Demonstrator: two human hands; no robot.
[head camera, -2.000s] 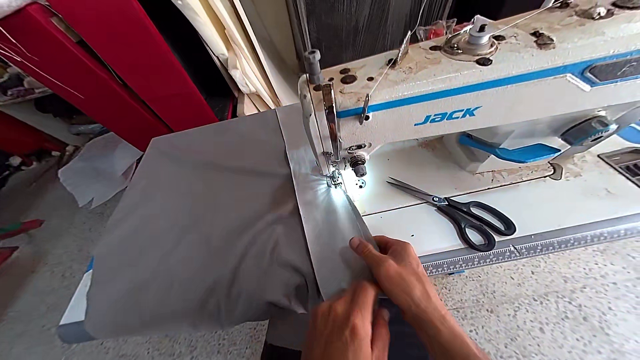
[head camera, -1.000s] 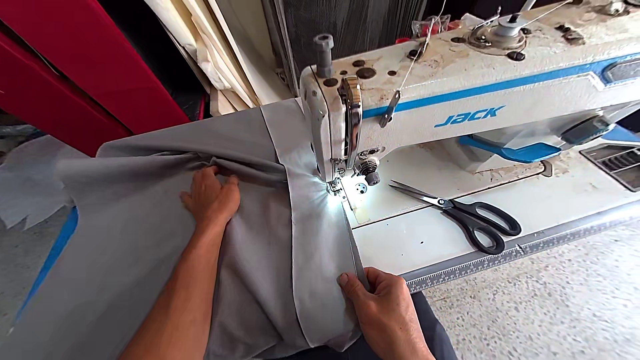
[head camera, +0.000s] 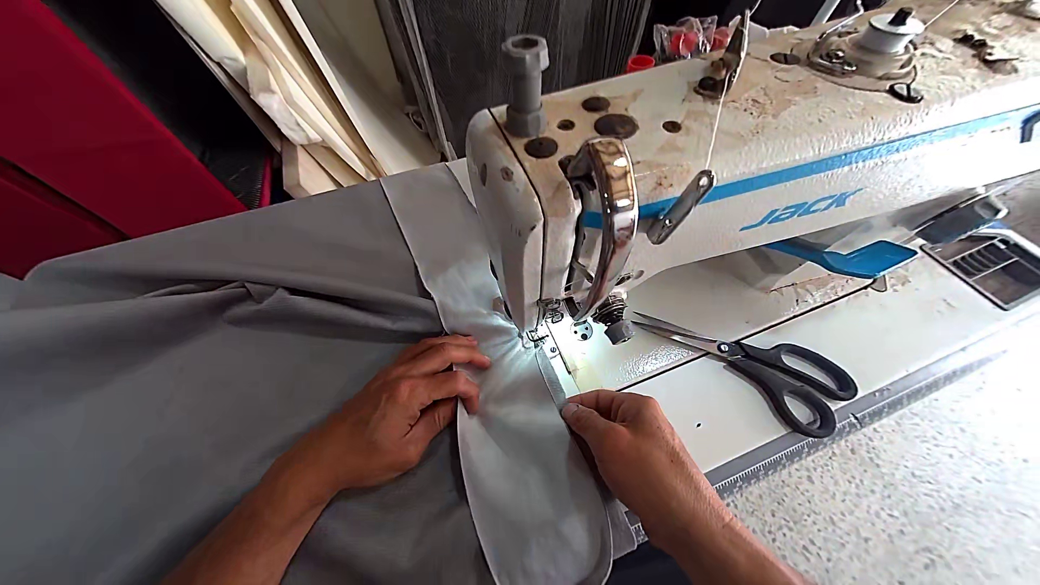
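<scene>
Grey fabric (head camera: 179, 390) lies across the bed of a white Jack sewing machine (head camera: 780, 162), with a lighter folded band (head camera: 520, 455) running under the lit presser foot (head camera: 535, 337). My left hand (head camera: 406, 406) rests on the fabric left of the foot, its fingertips on the band and partly curled. Thumb and forefinger of my right hand (head camera: 621, 431) pinch the band's right edge just in front of the foot. Black-handled scissors (head camera: 747, 357) lie slightly open on the machine bed, right of the foot.
A measuring tape strip (head camera: 780, 455) runs along the table's front edge. Thread passes from the top of the machine through a metal guide (head camera: 682, 207). Behind stand red panels (head camera: 106, 122) and pale cloth or boards (head camera: 325, 97). Speckled floor (head camera: 918, 471) shows at lower right.
My left hand has moved right, from the bunched fabric to the band beside the foot. My right hand has moved up along the band's edge, closer to the foot. The view has come nearer.
</scene>
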